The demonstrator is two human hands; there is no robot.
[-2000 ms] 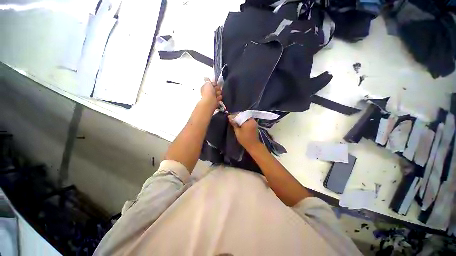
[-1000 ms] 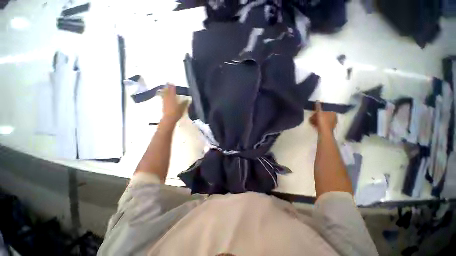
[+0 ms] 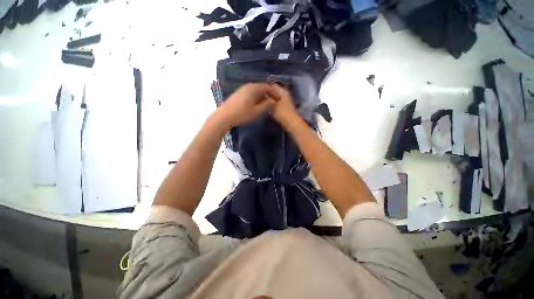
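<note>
A dark bundle of cut fabric panels (image 3: 257, 143) lies in front of me, cinched with a tie near its lower end, its loose ends fanned at the table edge. My left hand (image 3: 252, 104) and my right hand (image 3: 282, 104) meet over the bundle's upper part, fingers closed together on a dark fabric strip. The strip is mostly hidden by the fingers. A pale blurred patch shows just right of my right hand.
A heap of dark and grey strips (image 3: 281, 26) lies beyond the bundle. White-topped long panels (image 3: 111, 140) lie left. Small cut parts (image 3: 442, 134), a dark flat phone-like object (image 3: 396, 195) and paper pieces lie right. A dark fabric mound (image 3: 433, 26) is back right.
My hands have come inward from both sides of the bundle, where they held the strip ends, and now meet above it. The strip ends no longer stretch out sideways.
</note>
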